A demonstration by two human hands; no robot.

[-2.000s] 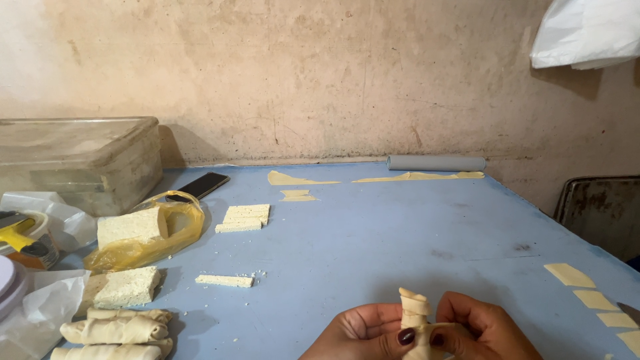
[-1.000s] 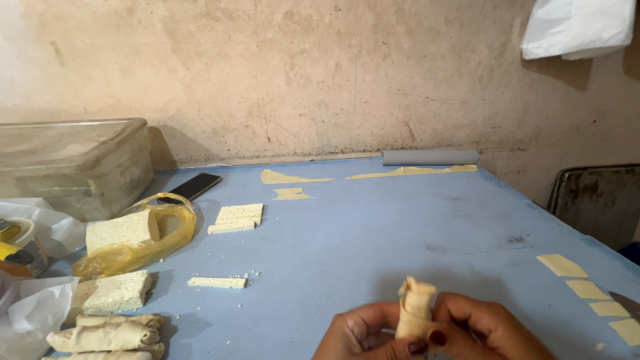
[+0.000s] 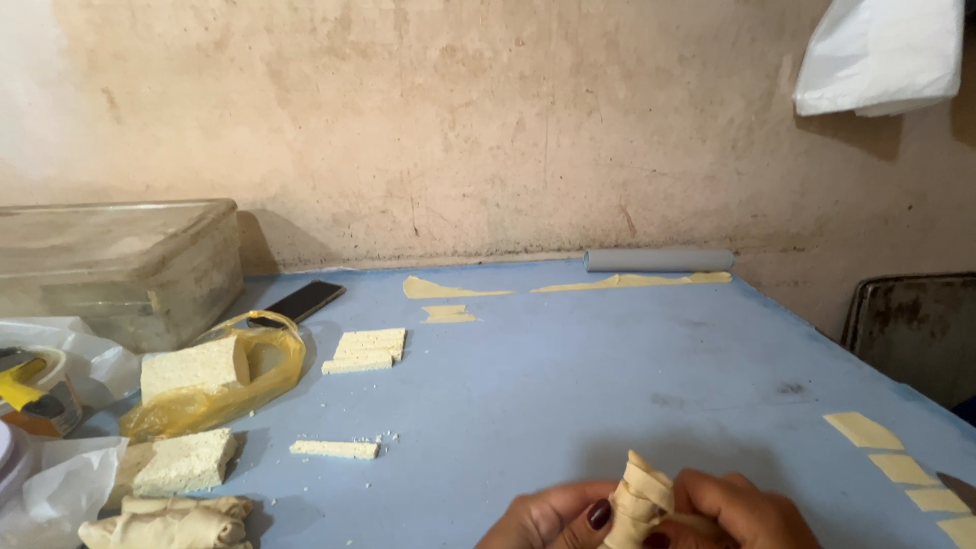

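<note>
Near the front edge, a stick wrapped in a spiral of pale dough strip [image 3: 639, 499] stands upright between both hands. My left hand [image 3: 553, 515] grips it from the left, its dark-nailed thumb against the dough. My right hand [image 3: 736, 507] has its fingers on the dough from the right; its lower part is out of frame. To the left lie a single white cheese stick [image 3: 334, 449] with crumbs and a group of cheese sticks [image 3: 366, 349]. Finished-looking dough rolls [image 3: 171, 523] are piled at bottom left. Flat dough pieces [image 3: 902, 468] lie in a row at right.
Cheese blocks [image 3: 179, 461] lie at left, one in a yellow plastic bag [image 3: 282, 366]. Behind are a phone [image 3: 301, 301] and a plastic box [image 3: 122, 267]. Dough scraps [image 3: 450, 288] and a grey tube [image 3: 659, 261] lie by the wall. A dark blade-like tip [image 3: 955, 488] shows at right.
Both hands keep hold of the dough-wrapped piece, which has turned and tilted between the fingers. The loose cheese and flat dough pieces have not moved on the table.
</note>
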